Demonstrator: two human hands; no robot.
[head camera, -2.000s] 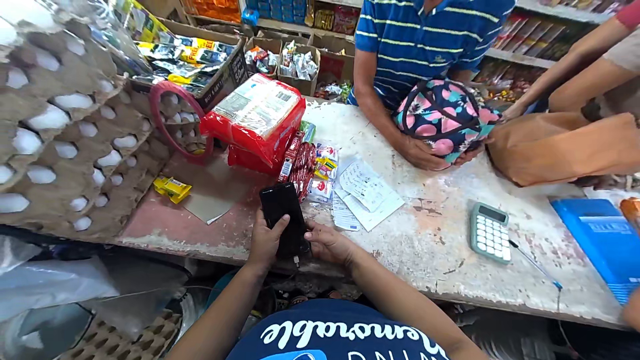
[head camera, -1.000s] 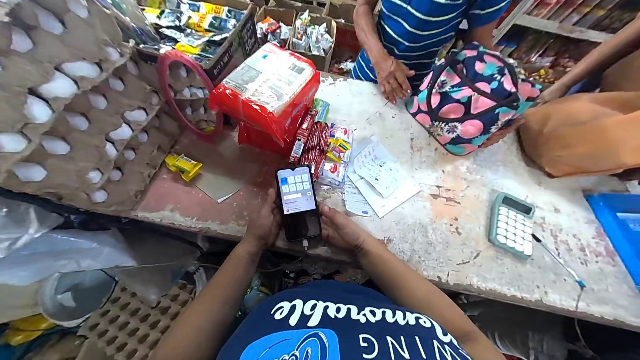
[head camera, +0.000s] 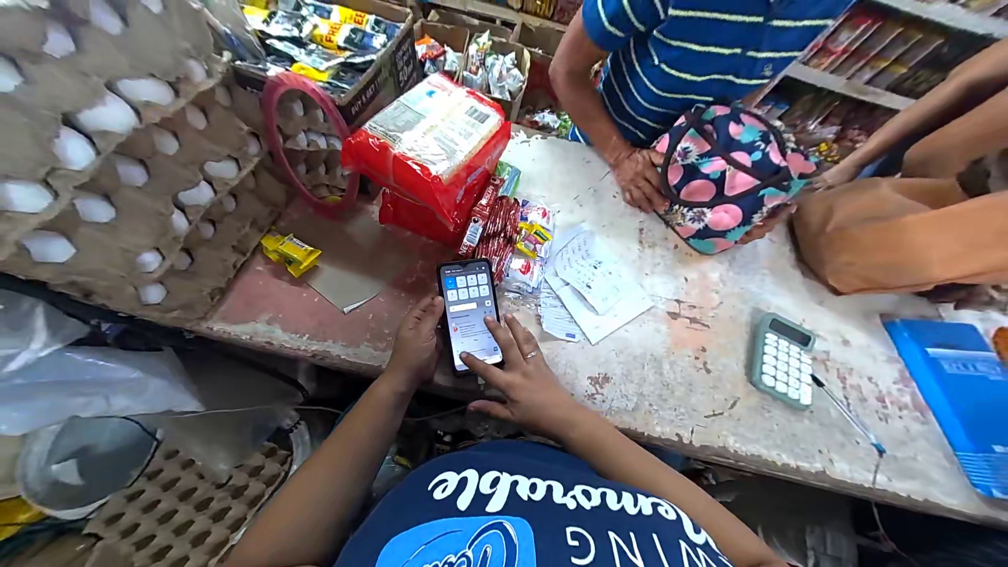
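Observation:
A smartphone (head camera: 470, 315) with a lit screen is held upright at the counter's near edge. My left hand (head camera: 416, 340) grips its left side. Spread over the lower right of the screen are the fingers of my right hand (head camera: 524, 374), which wears a ring; whether it also supports the phone I cannot tell. Just beyond the phone lie red sachet strips (head camera: 498, 232) and a red plastic-wrapped pack (head camera: 433, 150). Handwritten paper slips (head camera: 591, 276) lie to the right of them. Farther right are a calculator (head camera: 782, 360) and a pen (head camera: 849, 415).
Egg trays (head camera: 118, 150) are stacked at the left beside a pink tape roll (head camera: 307, 142). Across the counter (head camera: 677, 378), a person in a striped shirt holds a floral bag (head camera: 728, 177). Another person's arm is near a brown bag (head camera: 890, 232). A blue folder (head camera: 953, 394) lies at the right.
The phone's screen, dark two seconds ago, is lit. My right hand has moved from the phone's lower edge onto its screen. The other person's hand has returned to the floral bag.

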